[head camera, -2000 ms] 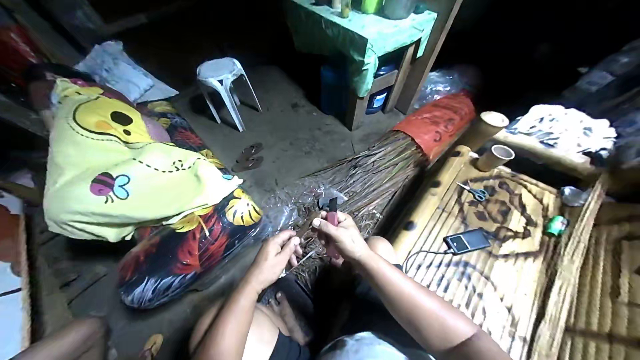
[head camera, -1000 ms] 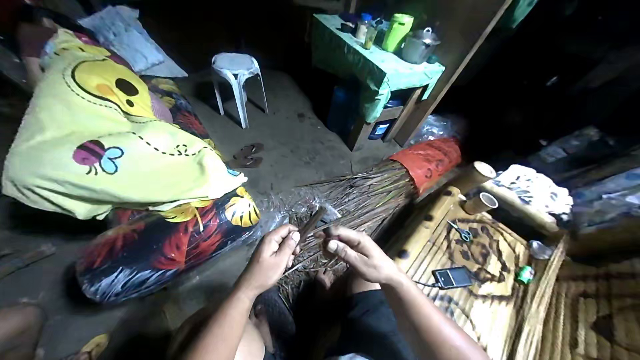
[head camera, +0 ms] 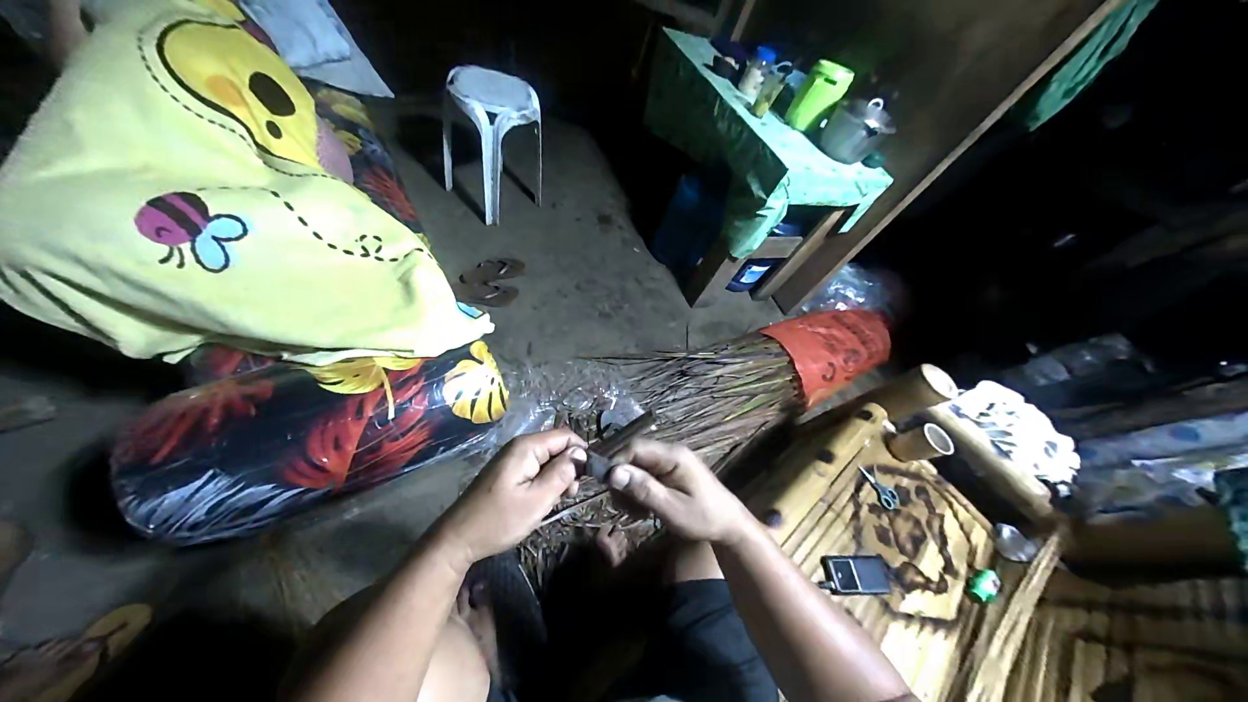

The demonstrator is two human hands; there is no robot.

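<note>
Near the middle of the view, my left hand and my right hand almost meet over a thin dark strip, pinched between thumbs and fingers. A dark bar-like piece, perhaps a knife handle, slants up beside my right fingers; which fingers hold it is partly hidden. A thin pale strip runs down from below my left fingers. Just beyond my hands lies a bundle of long thin dry sticks, its far end wrapped in a red sheet. Loose scraps lie below my hands, around my feet.
At right, a bamboo bench bears scissors, a black device and bamboo cups. A cloth-covered table and white plastic stool stand ahead. At left lies a plastic-wrapped patterned mattress under a yellow blanket; sandals are on the floor.
The red-handled tool seen upright in my right hand two seconds ago now appears as a dark, slanted piece. My hands have come closer together. The view has shifted somewhat.
</note>
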